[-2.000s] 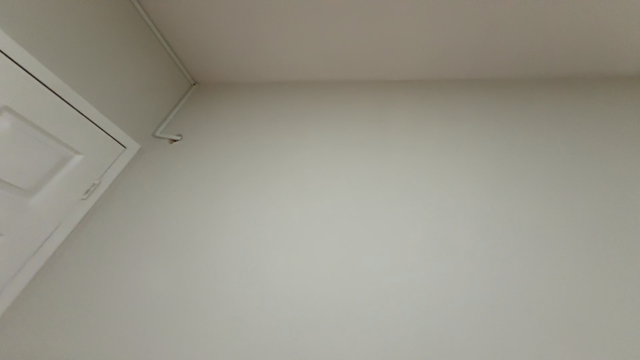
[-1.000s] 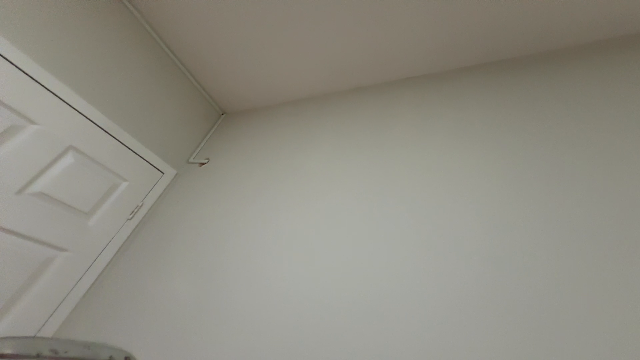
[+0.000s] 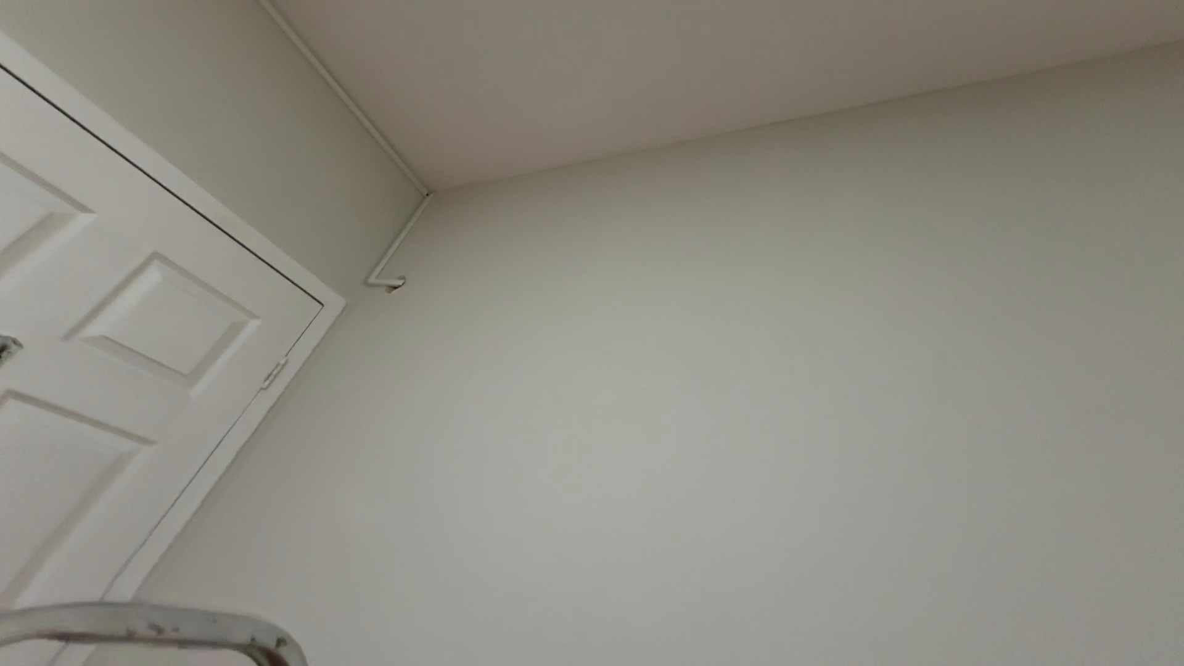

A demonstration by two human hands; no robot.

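Observation:
Neither my left hand nor my right hand shows in the head view. At the bottom left a curved metal tube point(image 3: 166, 622), pale and marked with chips or spots, reaches into view; the rest of it is cut off by the frame edge. Behind it stands a white panelled door point(image 3: 162, 319), closed in its white frame, with a hinge point(image 3: 275, 372) on its right side. A plain pale wall point(image 3: 694, 416) fills most of the view.
White trunking point(image 3: 342, 92) runs along the ceiling edge to the corner, then down the wall to a short bent end point(image 3: 387, 282) beside a small damaged spot. The ceiling point(image 3: 694, 74) spans the top. Part of a metal fitting point(image 3: 7, 348) shows on the door at the left edge.
The view has shifted, so more of the door shows. The curved metal tube, absent two seconds ago and only a sliver one second ago, now shows more fully at the bottom left.

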